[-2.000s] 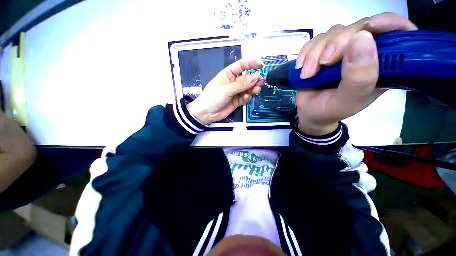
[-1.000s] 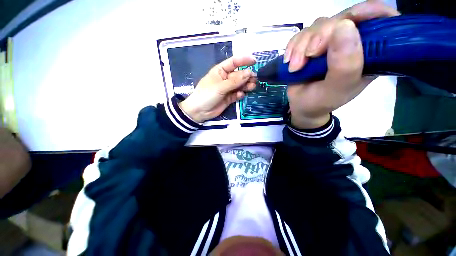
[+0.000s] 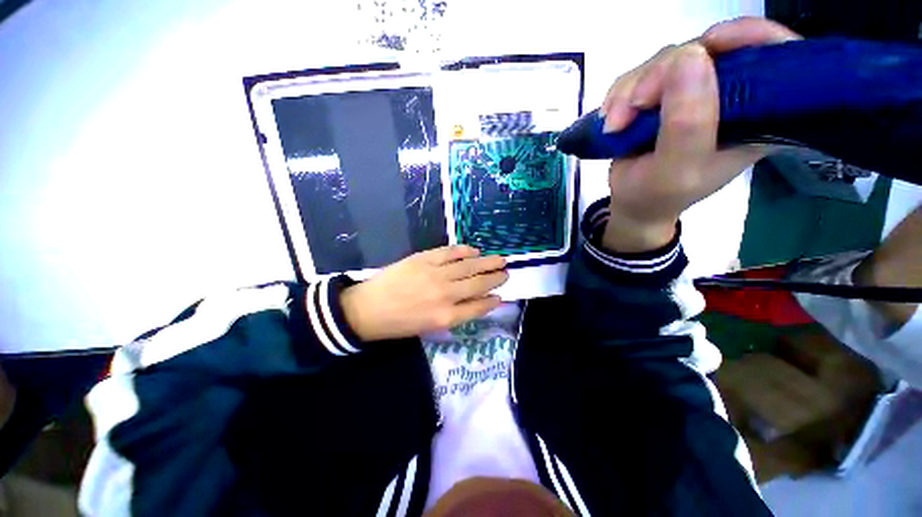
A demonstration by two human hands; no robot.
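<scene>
The flat unit housing (image 3: 440, 167), pale-rimmed with a black outer edge, lies on the white tabletop in front of me. Its left half holds a dark glossy panel (image 3: 359, 182). Its right half holds the green circuit board (image 3: 509, 197) with a dark round spot. My right hand (image 3: 677, 141) grips the dark-blue electric screwdriver (image 3: 768, 96). Its pointed nose is at the board's upper right corner; a small bright bit shows at its tip. My left hand (image 3: 435, 291) rests palm down on the unit's near edge, fingers slightly apart, with nothing seen in it.
Many small dark specks (image 3: 402, 22) lie on the white tabletop (image 3: 152, 202) beyond the unit. Another person's arm (image 3: 900, 263) shows at the right edge. A black cable (image 3: 809, 289) crosses above a red surface (image 3: 758, 297). Cardboard (image 3: 778, 389) lies on the floor at lower right.
My left hand has moved away from the screwdriver tip, down to the unit's near edge. The screwdriver nose has moved from mid-board to the board's upper right corner. The view has shifted right.
</scene>
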